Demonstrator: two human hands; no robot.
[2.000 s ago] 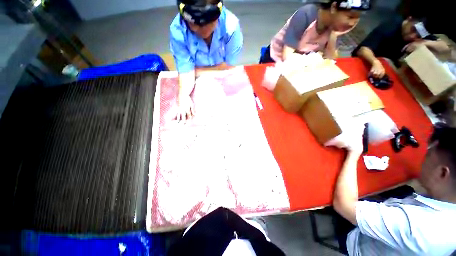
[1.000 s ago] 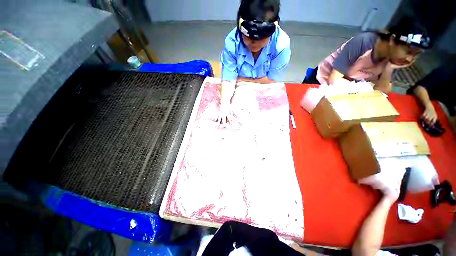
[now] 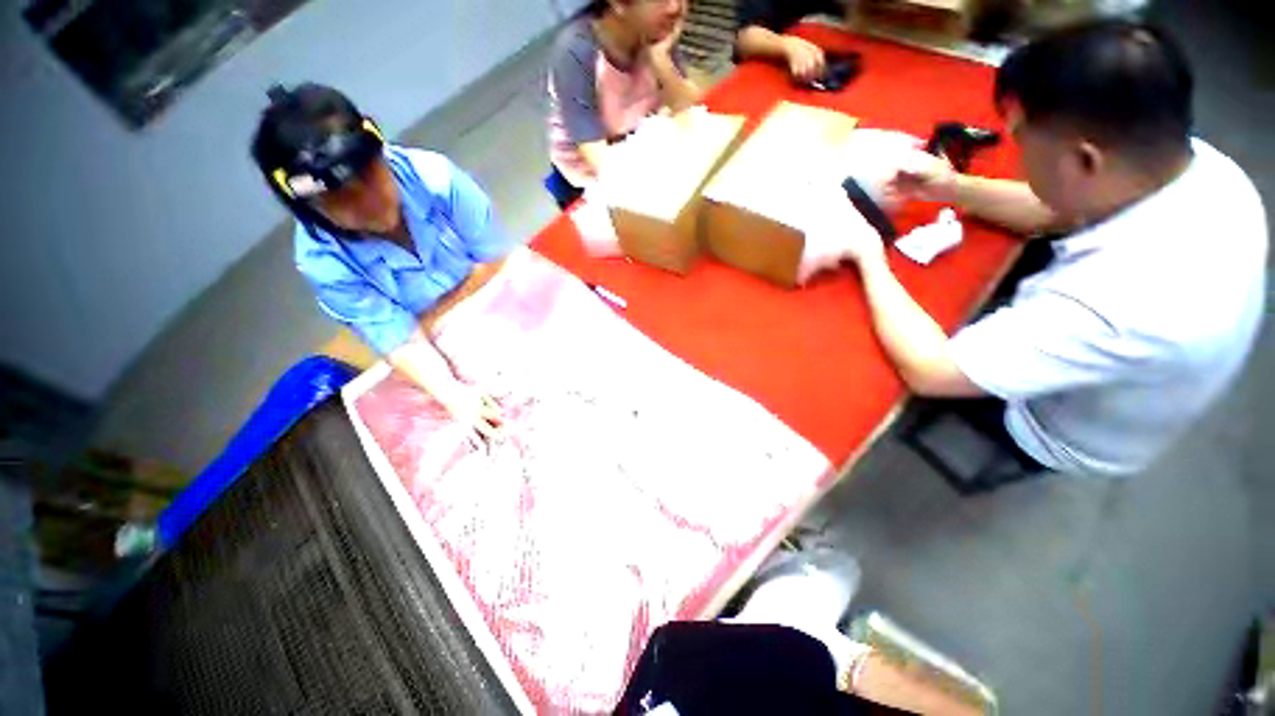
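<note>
Neither my left hand nor my right hand can be made out. Dark cloth (image 3: 741, 671), seemingly my own clothing, fills the bottom middle, with a blurred patch of bare skin (image 3: 895, 685) beside it; no hand shows there. Nearest in front of me is the pinkish-white padded work surface (image 3: 559, 448), wrinkled and glossy. A coworker in a light blue shirt rests a hand (image 3: 480, 417) on it. The dark mesh conveyor belt (image 3: 308, 574) meets its left side.
Red table (image 3: 699, 322) holds two tan cartons (image 3: 664, 196), (image 3: 769, 189) and a white crumpled cloth (image 3: 930, 238). A seated person in a white shirt (image 3: 1133, 308) holds a black part (image 3: 868, 209). A blue-covered edge (image 3: 259, 434) flanks the conveyor. More people sit beyond.
The view has swung right and tilted. The conveyor now lies lower left, and the white-shirted person shows more fully, with both hands near the black part.
</note>
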